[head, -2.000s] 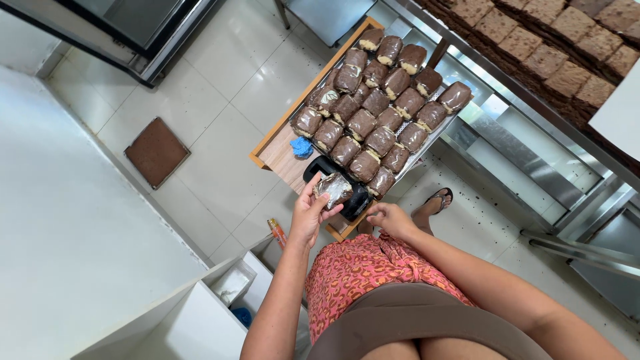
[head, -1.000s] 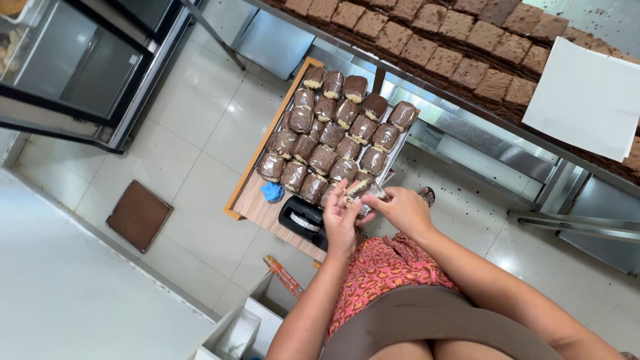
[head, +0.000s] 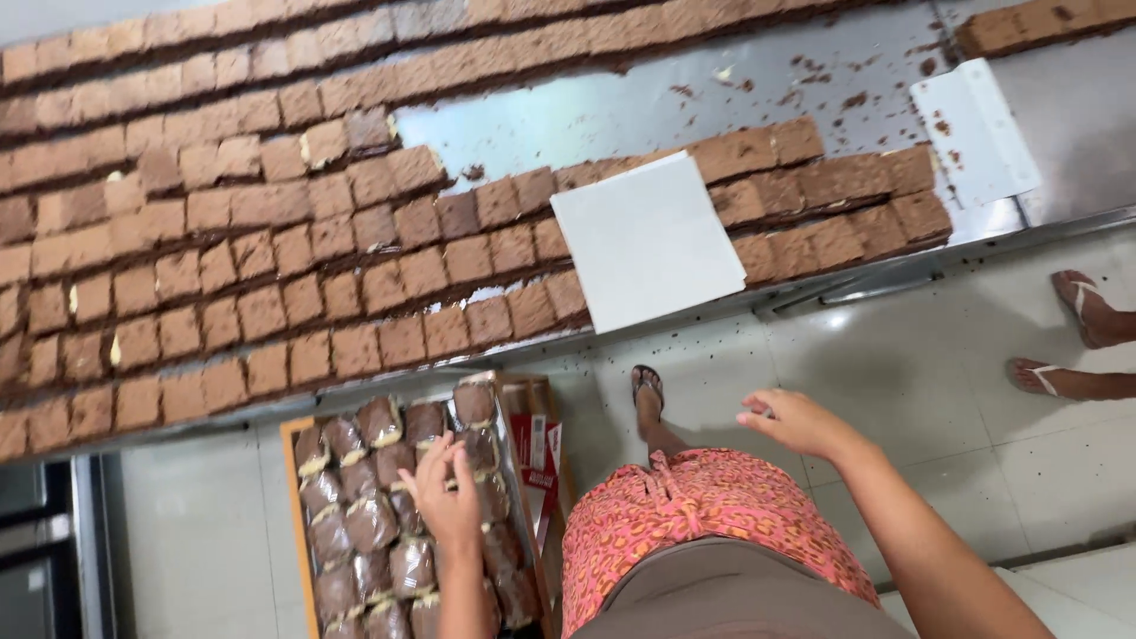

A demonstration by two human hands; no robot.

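Note:
My left hand (head: 444, 486) hovers over a tray of plastic-wrapped chocolate cake pieces (head: 371, 522), its fingers apart and nothing held in it. My right hand (head: 792, 424) is raised over the floor to the right of the tray, empty, with its fingers slightly bent. Beyond both hands, long rows of cut chocolate cake squares (head: 333, 352) lie on a metal table. A stack of white square sheets (head: 648, 240) rests on the front rows. The wrapped pieces sit close together, some with pale filling at their edges.
A white plastic scraper (head: 974, 133) lies on the metal tabletop (head: 568, 115) among crumbs. Red and white boxes (head: 538, 457) are beside the tray. At the right, another person's feet in flip-flops (head: 1034, 377) stand on the tiled floor (head: 852, 355). A dark-framed cabinet (head: 53, 541) is at lower left.
One second ago both my hands were together at a wrapped cake piece; now they are apart and empty. The view has swung to the metal table. The black dispenser is no longer in view.

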